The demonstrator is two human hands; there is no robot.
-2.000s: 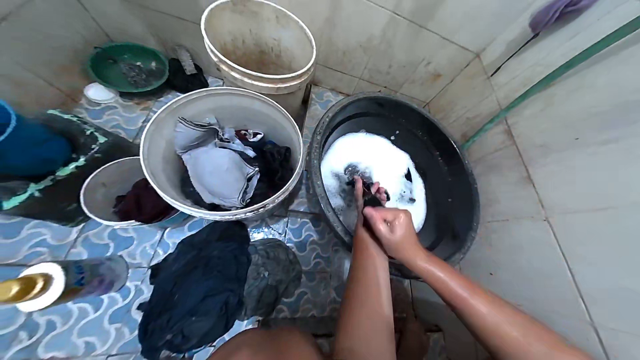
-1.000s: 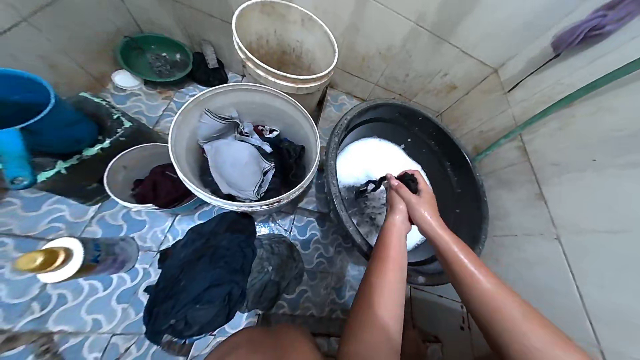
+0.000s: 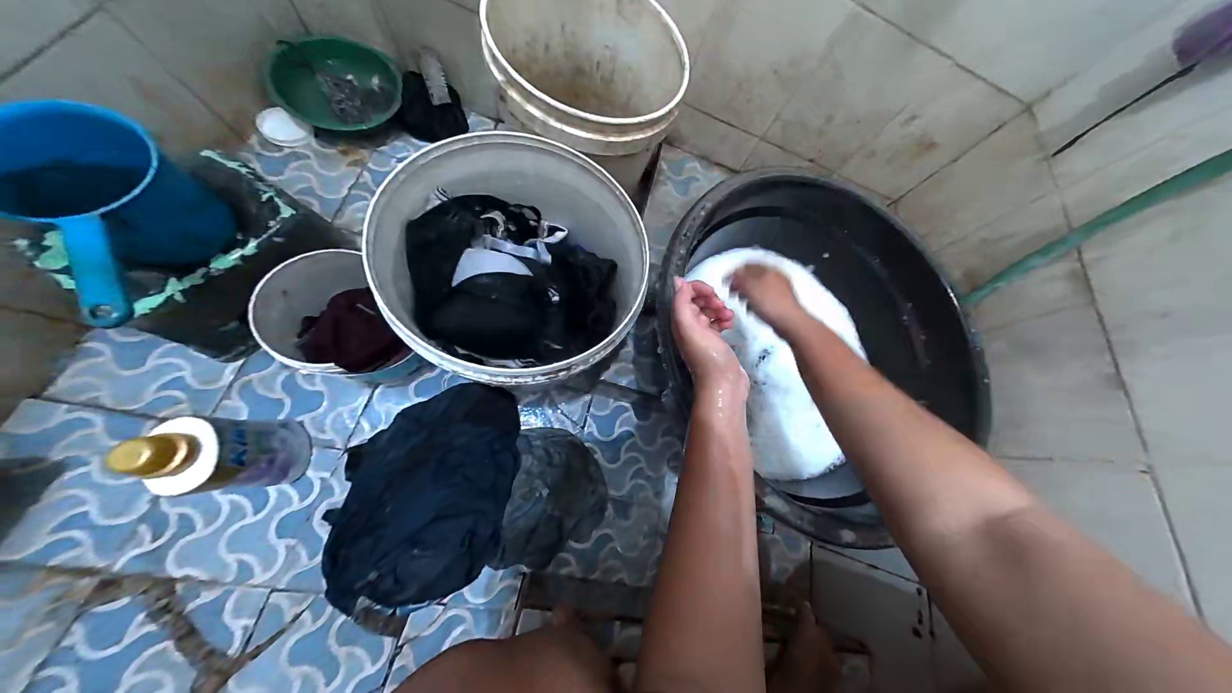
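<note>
A round black plastic basin [image 3: 924,318] at the right holds water topped with white suds [image 3: 789,414]. My left hand [image 3: 705,332] is raised over the basin's left edge, palm turned inward, fingers loosely curled, with nothing in it. My right hand [image 3: 767,296] is over the suds, blurred, and whether it holds anything is hidden. Left of the basin, a large whitish bucket [image 3: 385,226] contains dark garments and a black-and-white garment [image 3: 496,298]. Dark wet cloth [image 3: 423,500] lies heaped on the tiled floor below that bucket.
A tall stained bucket [image 3: 587,58] stands by the wall. At the left are a blue dipper [image 3: 192,217], a small bucket [image 3: 279,308] with maroon cloth [image 3: 351,330], and a gold-capped bottle [image 3: 260,452]. A green basin [image 3: 289,87] sits behind; a green hose [image 3: 1097,231] crosses the right wall.
My hands have parted, and the dark item between them is out of sight. The light grey garment on top in the whitish bucket no longer shows; a black-and-white one does.
</note>
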